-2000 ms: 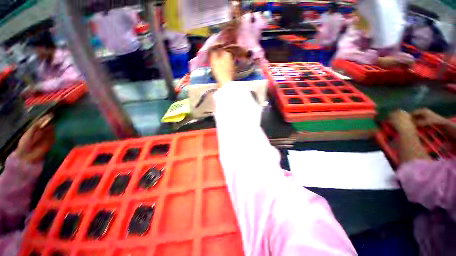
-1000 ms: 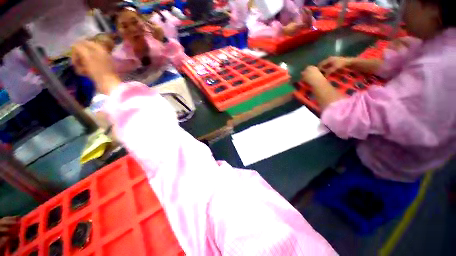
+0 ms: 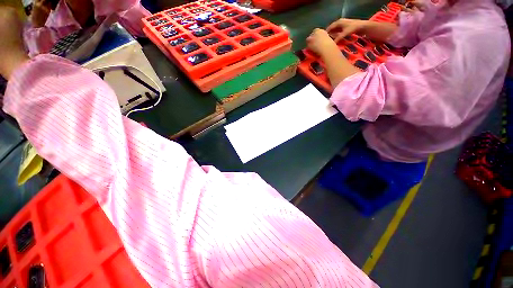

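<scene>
The red-orange tray [image 3: 73, 242] lies at the lower left, cut off by the picture's edge. A few black watch-like units [image 3: 25, 236] sit in its left pockets; the pockets nearer my sleeve are empty. My right arm, in a pink striped sleeve, reaches across the tray to the upper left. Only the wrist and part of my right hand [image 3: 10, 36] show at the left edge. Its fingers are out of the picture, so I cannot tell what it holds. My left hand is out of view.
Stacked red-orange trays [image 3: 219, 53] hold units on a green slab [image 3: 259, 77]. A white paper sheet [image 3: 278, 124] lies before them. A beige box [image 3: 126, 79] with white cable and a yellow bag [image 3: 29, 164] are left. A person [image 3: 433, 84] works at another tray; a blue stool [image 3: 371, 177] stands below.
The view has swung right and down, so the scene has shifted left. My right hand has moved from the upper middle to the left edge. My left hand has gone out of view.
</scene>
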